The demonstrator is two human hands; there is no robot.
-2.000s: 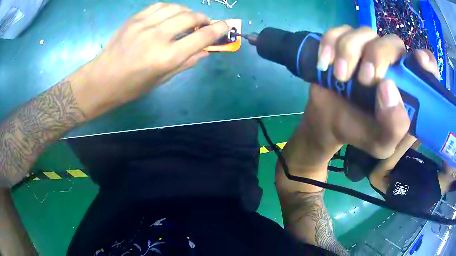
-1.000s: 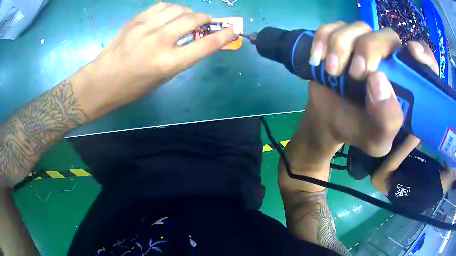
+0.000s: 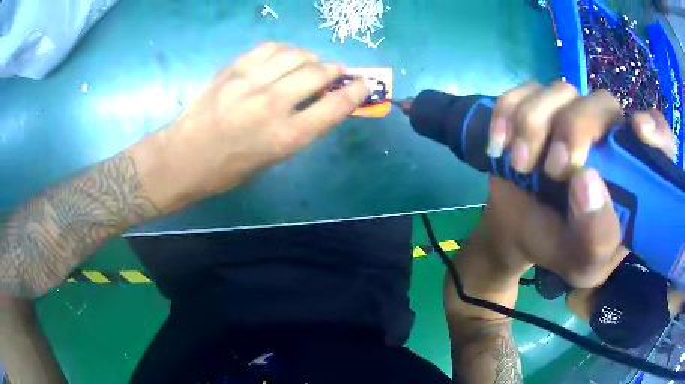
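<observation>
My left hand [image 3: 263,112] pinches a small dark wired assembly [image 3: 374,90] between thumb and fingers at the orange holding fixture [image 3: 373,110]. The fingers hide much of both. My right hand [image 3: 559,157] grips the blue and black electric screwdriver [image 3: 473,127], which lies almost level and points left. Its bit [image 3: 402,104] reaches the right edge of the fixture, close to the assembly. The frame does not clearly show whether the tip touches a screw.
A heap of thin white screws or pins [image 3: 351,19] lies beyond the fixture. A blue bin [image 3: 572,52] of tangled wired parts is at upper right, a plastic bag [image 3: 45,34] at upper left. A black cord [image 3: 511,309] hangs below the bench edge. Another person [image 3: 631,307] shows at lower right.
The view has shifted, so the bench things sit lower and more of the white heap shows. Both hands keep their holds; the assembly has shifted slightly in the left fingers.
</observation>
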